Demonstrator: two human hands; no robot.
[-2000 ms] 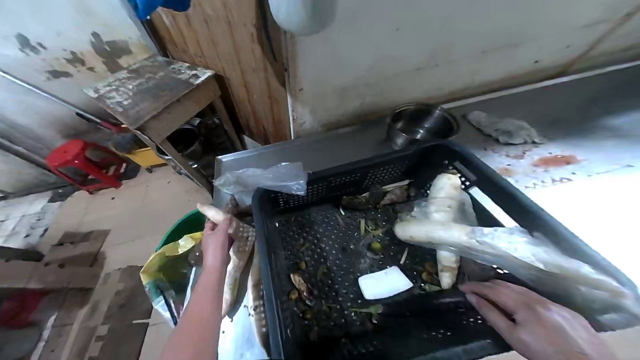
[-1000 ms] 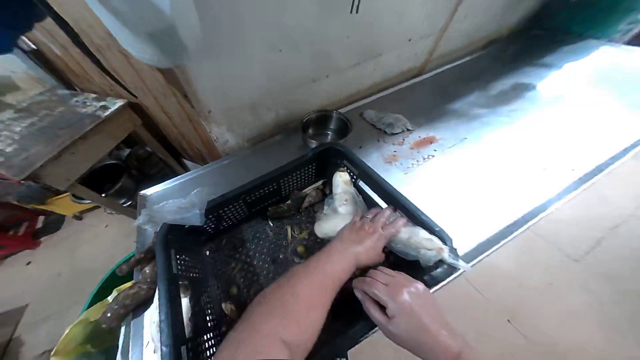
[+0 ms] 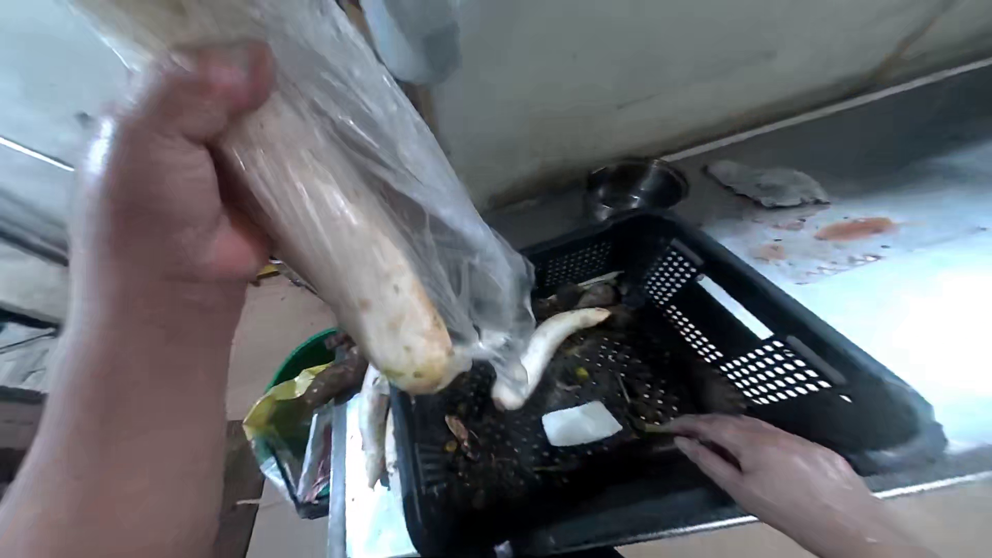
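My left hand (image 3: 186, 163) is raised close to the camera, gripping a pale root vegetable (image 3: 333, 240) inside a clear plastic bag (image 3: 465, 271). The bag's lower end hangs over a black plastic crate (image 3: 798, 287). In the crate lie a thin, curved white root (image 3: 554, 341), a flat white piece (image 3: 581, 424) and scattered scraps. My right hand (image 3: 775, 473) reaches over the crate's near side, with thumb and forefinger pinched on a thin greenish stem (image 3: 655, 427).
Behind the crate, a metal bowl (image 3: 635, 190) and a crumpled greyish item (image 3: 767, 184) rest on the metal counter (image 3: 930, 178), near reddish smears. Left of the crate, more long roots (image 3: 374, 426) lie on the counter, beside a green bin (image 3: 306, 356) with a yellow bag.
The bagged root has come up out of the crate in my left hand. A second ago both hands were on the roots at the crate's right side. The view has swung left.
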